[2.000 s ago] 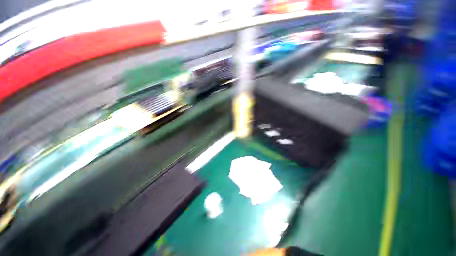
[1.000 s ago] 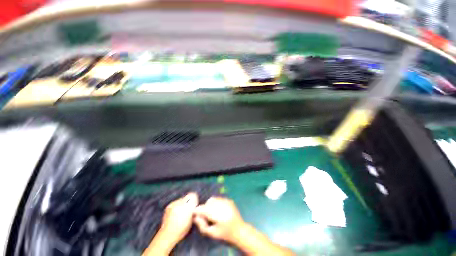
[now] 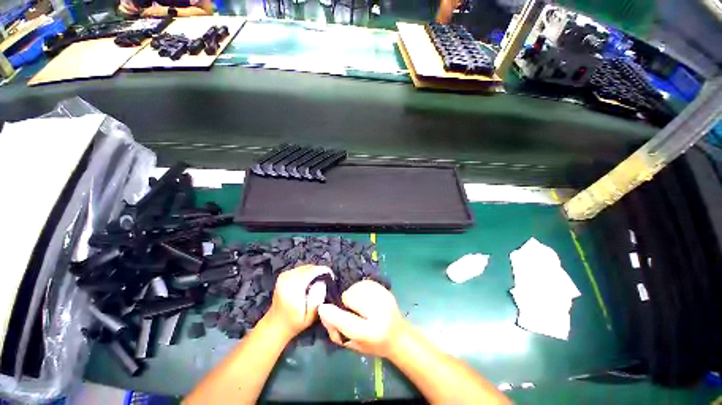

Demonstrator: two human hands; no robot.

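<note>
My left hand [image 3: 298, 299] and my right hand [image 3: 366, 318] meet over the pile of small dark pads [image 3: 253, 273]. A black part, mostly hidden by the fingers, is held between them; its exact shape cannot be told. Loose black plastic housings [image 3: 150, 261] lie in a tangled heap left of the pads. A black tray [image 3: 364, 198] lies behind the pile, with several housings [image 3: 297, 161] laid slanted in a row at its left end. A small white wad [image 3: 467, 267] lies right of the pads.
White sheets [image 3: 543, 289] lie on the right of the green bench. Black stacked trays [image 3: 665, 261] stand at far right by a yellow-wrapped post [image 3: 613, 186]. A plastic-lined box with a white board [image 3: 39, 206] is at left. A dark conveyor [image 3: 317, 111] runs behind; another person's arms show beyond.
The view has swung and steadied, so the housings and tray show sharply. My hands remain together over the pads, with a black part now visible between them.
</note>
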